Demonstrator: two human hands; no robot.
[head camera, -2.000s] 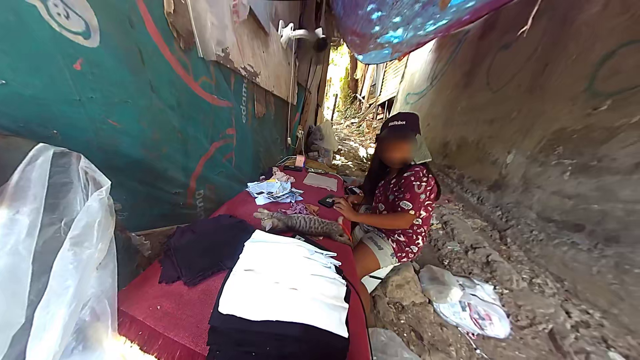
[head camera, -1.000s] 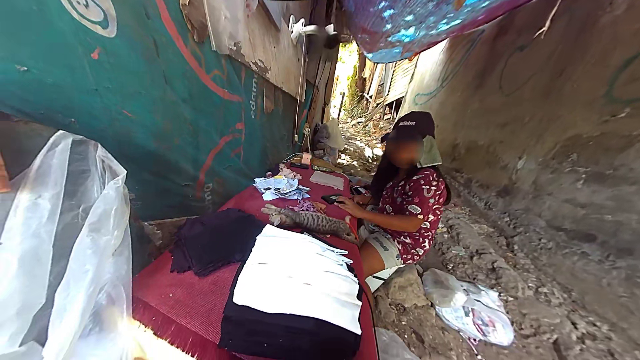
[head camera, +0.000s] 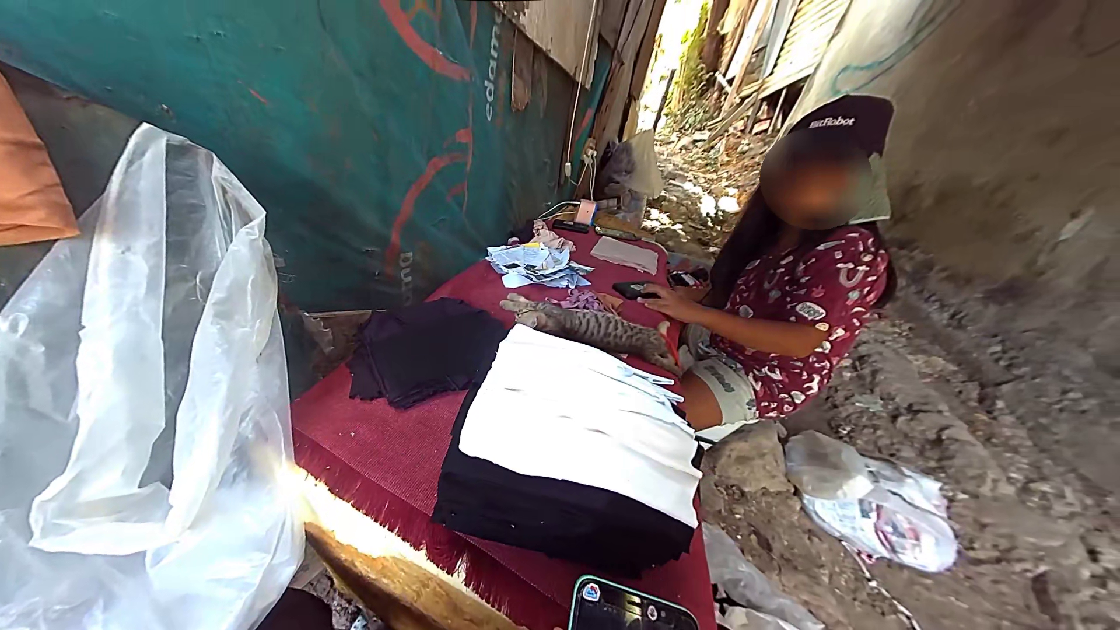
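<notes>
Neither of my hands shows in the head view. A mobile phone (head camera: 632, 605) in a pale green case juts in at the bottom edge; what holds it is hidden. Just beyond it, on a table with a red cloth (head camera: 385, 437), white cloth pieces (head camera: 582, 416) lie on a thick stack of black cloth (head camera: 560, 521). Dark cloth pieces (head camera: 424, 350) are heaped to the left. Behind the white pieces a tabby cat (head camera: 599, 328) lies stretched out. Light blue pieces (head camera: 538, 264) are piled farther back.
A person (head camera: 796, 297) sits at the table's right side, holding a dark phone (head camera: 634, 290). A clear plastic sheet or bag (head camera: 175, 385) fills the left foreground. Stones (head camera: 744, 459) and plastic bags (head camera: 879, 503) lie on the ground at right. A green tarpaulin (head camera: 332, 149) lines the left wall.
A phone now shows at the bottom edge, where none was seen before. The view has moved somewhat. The cat and the cloth stacks lie as before.
</notes>
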